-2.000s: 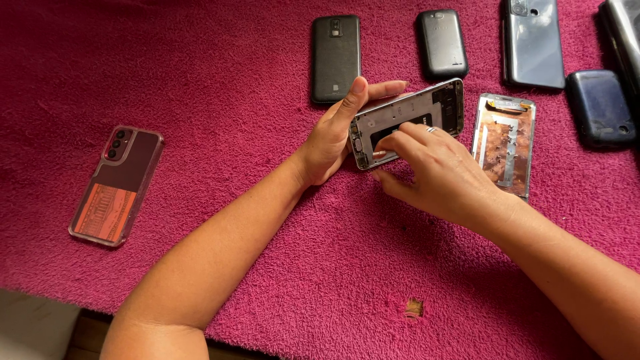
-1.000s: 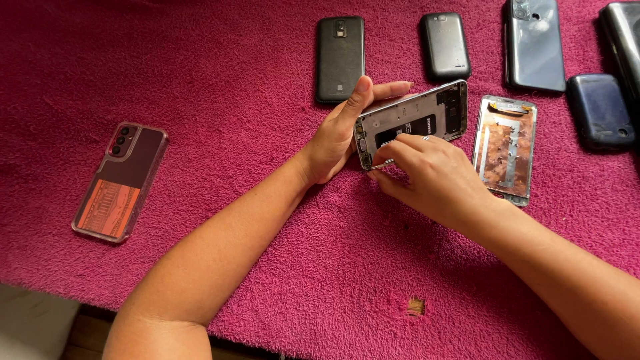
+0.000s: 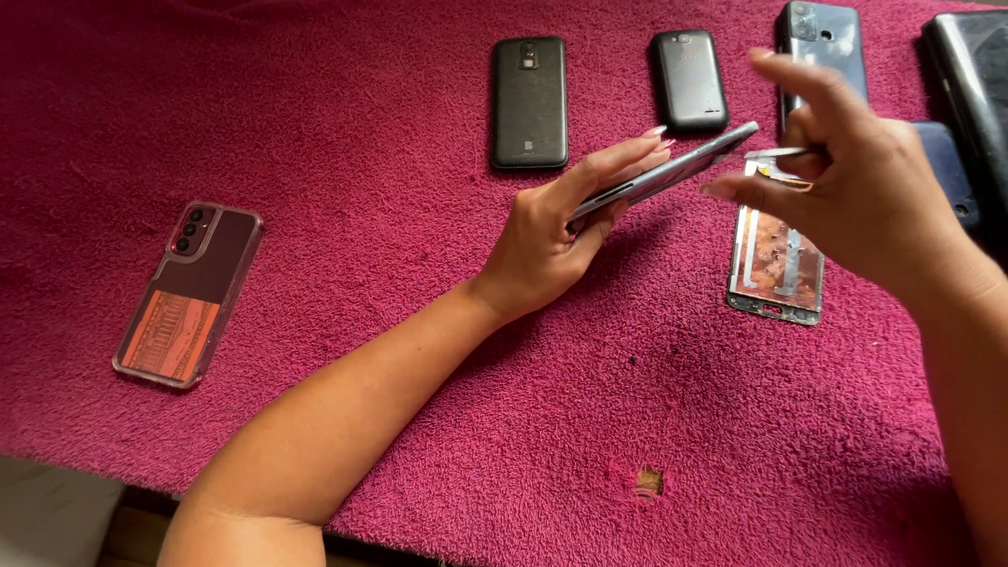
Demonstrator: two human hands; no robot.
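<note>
My left hand (image 3: 559, 213) grips a phone frame (image 3: 669, 175) by its near end, tilted so that mostly its thin edge shows. Off the frame's far end, my right hand (image 3: 835, 150) hangs blurred in the air, thumb and forefinger spread. A thin metallic piece (image 3: 776, 153) shows at its curled fingers; whether it is held there or lies beyond them, I cannot tell. Partly under that hand, a detached phone screen assembly (image 3: 776, 268) with a coppery back lies on the pink towel cloth (image 3: 630, 425).
Behind my left hand lie a black phone (image 3: 529, 102) and a smaller black phone (image 3: 689, 79). A glossy phone (image 3: 823, 47), a dark blue phone (image 3: 949, 169) and a black object (image 3: 976, 87) are at the right. A phone in a clear case (image 3: 189, 291) lies left. The cloth has a hole (image 3: 650, 483).
My right hand has come off the phone frame and moved up and to the right. My left hand has tilted the frame, whose inner side faced the camera before.
</note>
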